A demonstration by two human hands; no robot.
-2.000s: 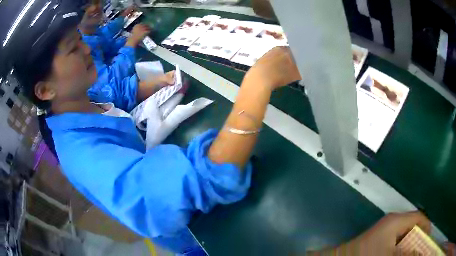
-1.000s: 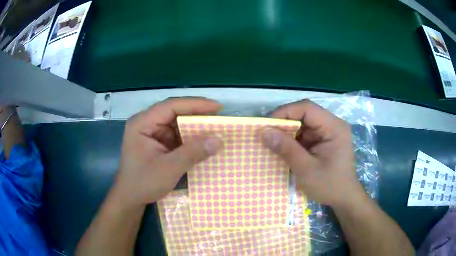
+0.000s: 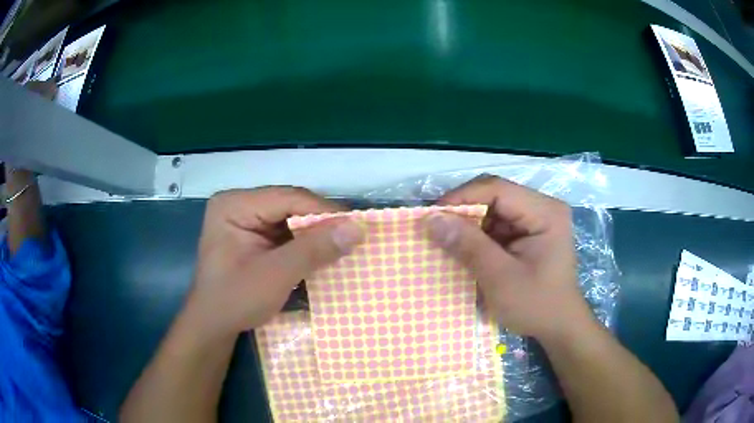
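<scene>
A dot sticker sheet, with rows of pink-orange dots on yellow backing, is held upright by its top corners. My left hand grips the upper left corner, thumb on the front. My right hand grips the upper right corner the same way. The sheet's top edge is bent and looks scalloped. The fingers behind the sheet are partly hidden. A spare sticker stack lies below it on the bench, under shiny clear plastic.
A clear plastic bag lies right of the stack and over the rail. Product boxes are on the green belt at both sides. An upright post and a blue sleeve are left; a label sheet is right.
The view has swung from the neighbour to the bench. Since one second ago, the held sheet's top edge has bent. The right box has moved left and nearer; the left boxes have shifted left.
</scene>
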